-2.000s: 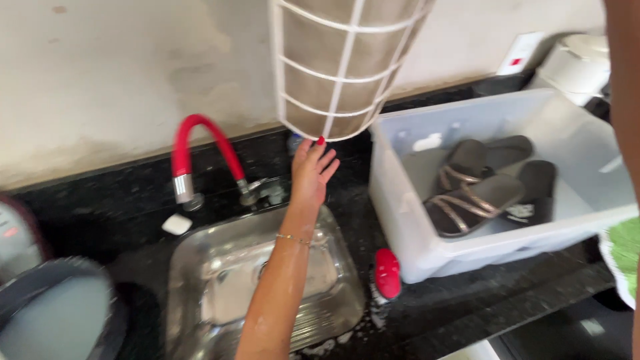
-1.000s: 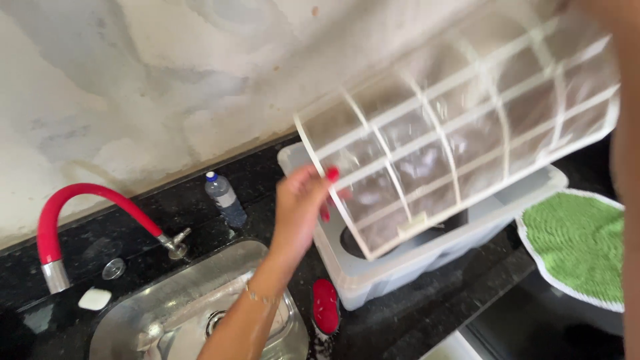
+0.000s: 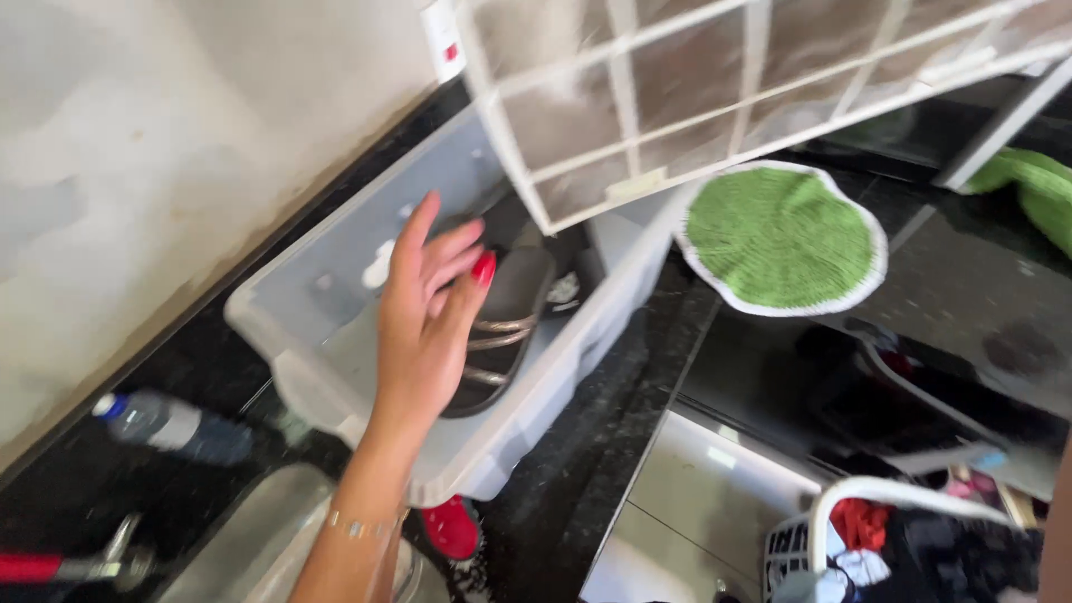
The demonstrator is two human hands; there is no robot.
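Note:
My left hand (image 3: 431, 322) is raised over a translucent plastic bin (image 3: 519, 427), its fingers apart and nothing held. Below and beside it, inside the bin, lie dark sandals (image 3: 502, 335) with metallic straps. Across the top right stretches a white-framed mesh filter panel (image 3: 687, 92), its lower corner over the bin and clear of my left hand. The panel's far end runs out of view. My right hand is not visible; only a sliver of arm shows at the right edge.
A steel sink (image 3: 260, 536), a red flexible faucet (image 3: 33, 567), a plastic bottle (image 3: 180, 429) and a red-backed brush (image 3: 452, 528) are at lower left. A green crocheted mat (image 3: 779, 239) lies right of the bin. A white laundry basket (image 3: 825, 511) holds clothes at lower right.
My left hand has let go of the panel's edge, which it touched before. The panel has moved rightward, away from the sink. The view has swung right.

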